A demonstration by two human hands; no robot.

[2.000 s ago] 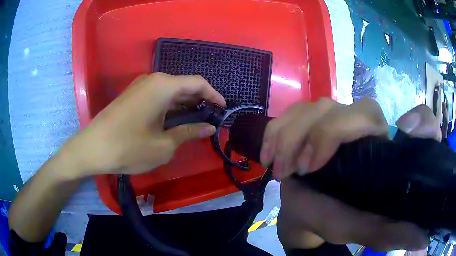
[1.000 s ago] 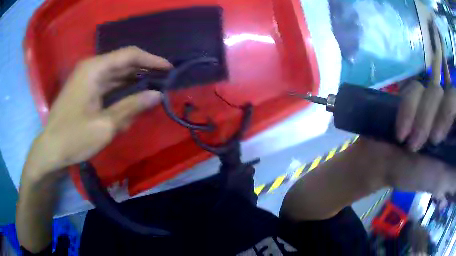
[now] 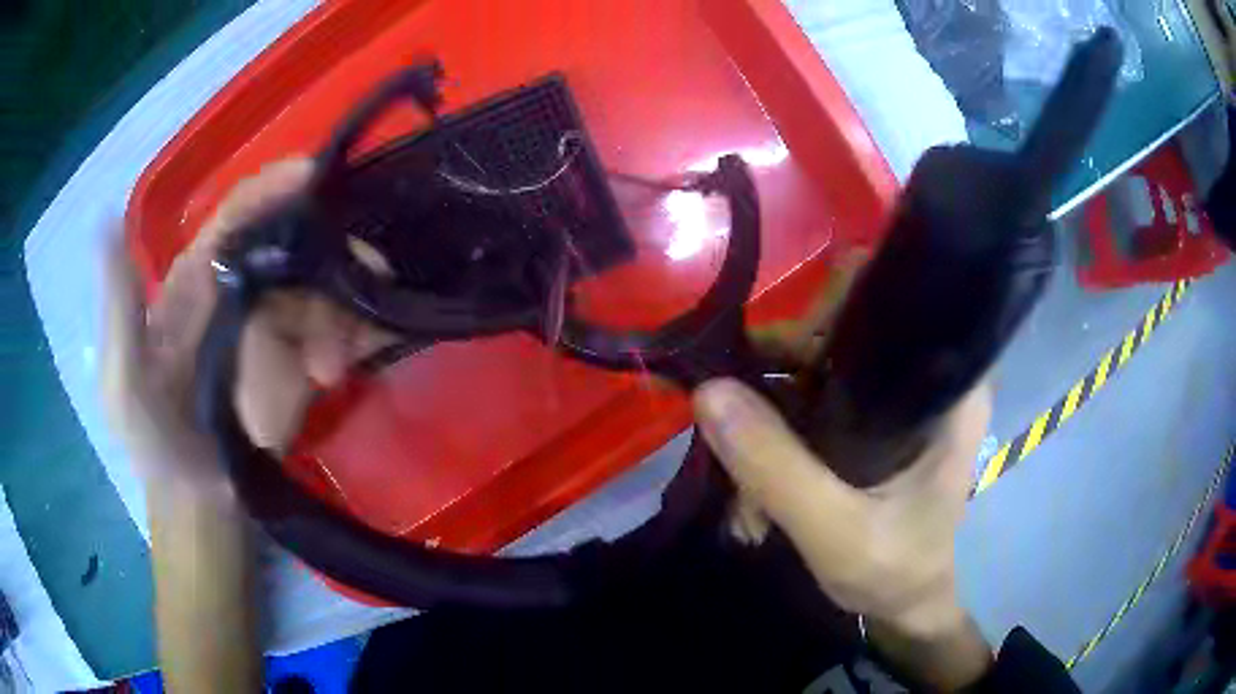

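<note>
A black headphone headband assembly (image 3: 407,563) is held up over the red tray, its padded arch toward me and its open ear-cup yokes pointing away. Thin wires hang across the yokes. My left hand (image 3: 258,353), blurred, grips the yoke joint at the left end. My right hand (image 3: 868,529) has its thumb at the right yoke joint and also holds the black electric screwdriver (image 3: 935,298), its corded rear end pointing up and right. The screwdriver bit is not visible. The black screw-holding plate (image 3: 515,129) lies in the red tray (image 3: 664,68), partly hidden behind the yokes.
White foam sheet (image 3: 129,190) lies under the tray on a blue-green worktop (image 3: 68,529). A clear plastic bag (image 3: 1057,48) is at the upper right. A red stool (image 3: 1152,224) and yellow-black floor tape (image 3: 1071,407) are on the right.
The right hand has come back from the right with the screwdriver turned rear end up, and now touches the headband's right end. The headband has been raised and turned, and the left hand has moved with it.
</note>
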